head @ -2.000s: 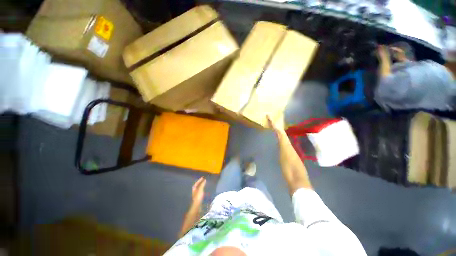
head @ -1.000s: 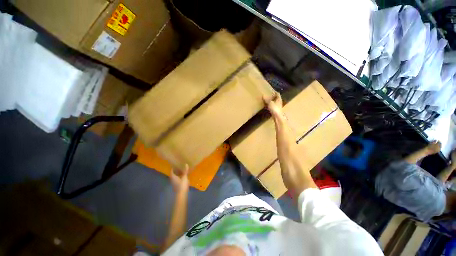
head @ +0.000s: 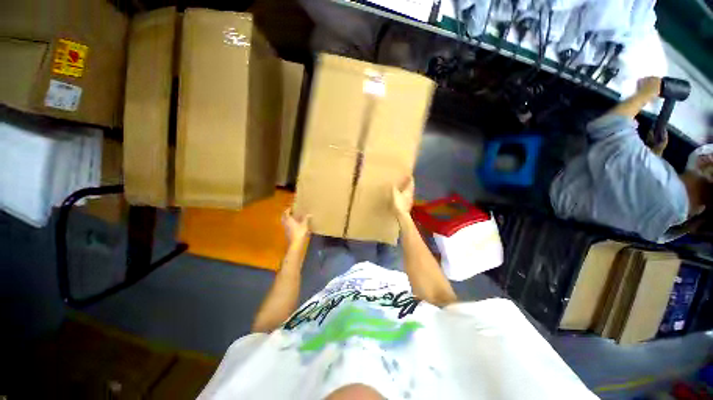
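Observation:
A brown carton [head: 336,156] with a dark centre seam and a shiny tape patch near its far end is in front of me. My left hand [head: 296,226] is on its near left corner. My right hand [head: 403,197] is on its right side near the front corner. Both hands hold the carton; the fingers under it are hidden. Another brown carton [head: 211,109] with a dark gap along its top stands to the left, at the orange trolley deck [head: 234,231].
Black trolley handle [head: 64,258] and white sheets [head: 39,176] are left. A labelled carton [head: 94,86] is far left. A red-and-white bundle [head: 466,238], blue stool [head: 512,160] and a person in grey [head: 618,183] are right. White-bagged items [head: 571,27] line the bench edge.
The carton that both hands held now stands at the left by the trolley. My hands have moved onto the other carton, which is now turned nearly straight in front of me.

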